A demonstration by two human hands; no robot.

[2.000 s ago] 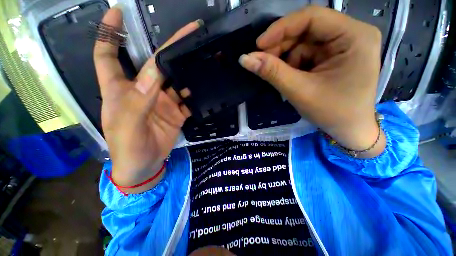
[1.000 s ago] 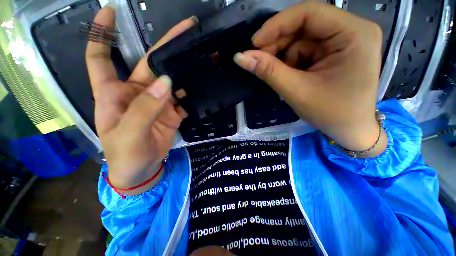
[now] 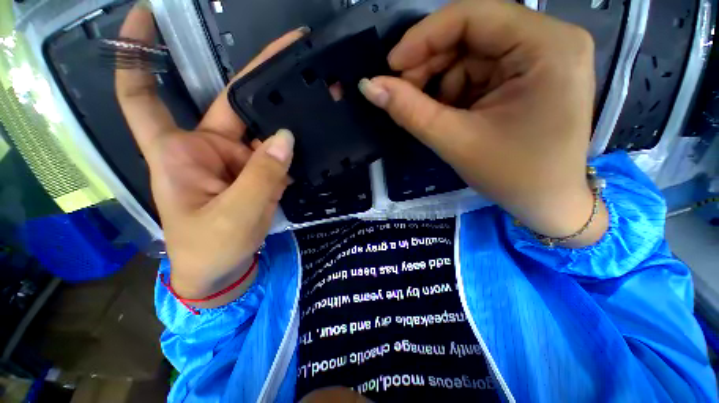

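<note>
A thin black phone housing with small square slots is held tilted above the tray. My left hand holds its left end, with the thumb on the near face and fingers behind. Thin dark strips lie across my raised left index finger. My right hand is over the housing's right part, thumb and index finger close together near its surface. Whether a strip is between those fingertips is too small to tell. The blister tray with black housings in its pockets lies below.
A pale yellow strip sheet with rows of short lines lies left of the tray. A blue stool stands at the lower left over a brown floor area. More tray edges show at the right. My blue sleeves are near the tray's front edge.
The housing has tilted so its face and slots show more clearly, and it has shifted slightly left. My left thumb has come onto its face. My right hand has moved slightly left.
</note>
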